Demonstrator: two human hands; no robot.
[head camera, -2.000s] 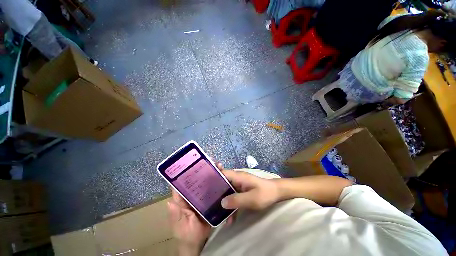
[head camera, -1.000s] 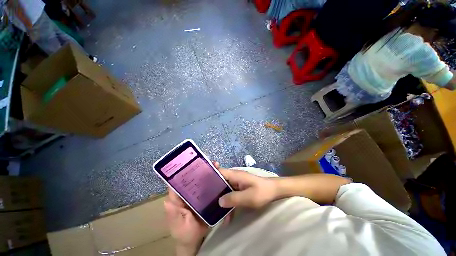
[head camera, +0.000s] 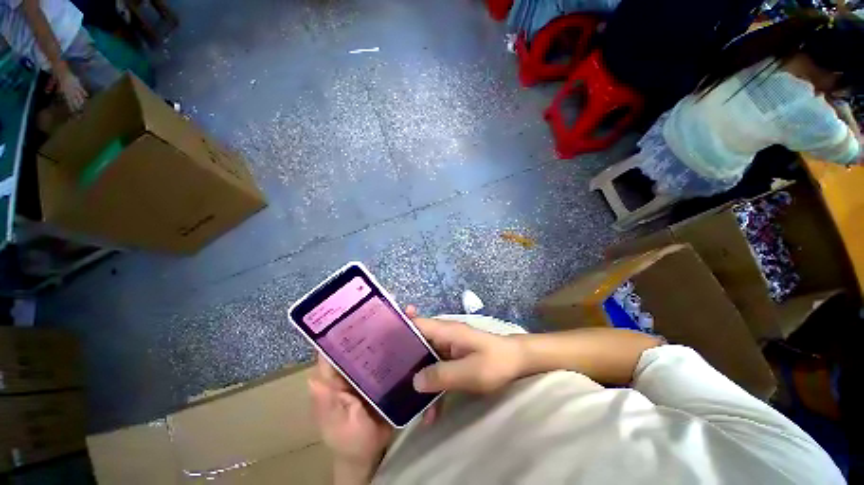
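Observation:
A white-edged smartphone (head camera: 365, 343) with a pink lit screen is held tilted in front of my body, low in the middle of the view. My left hand (head camera: 349, 417) holds it from below and behind, partly hidden by the phone. My right hand (head camera: 474, 358) grips its right side, with the thumb on the lower part of the screen. The small text on the screen is too blurred to read.
A closed carton (head camera: 251, 431) lies below my left hand. An open carton (head camera: 194, 180) stands at left by a person's hand. Open cartons (head camera: 725, 303) with small goods stand at right by a person on a whitish stool (head camera: 621, 194). Red stools (head camera: 592, 104) stand beyond.
The phone has shifted slightly left and up in view. The seated person at right has stretched an arm towards the table. A person's hand now shows over the left carton.

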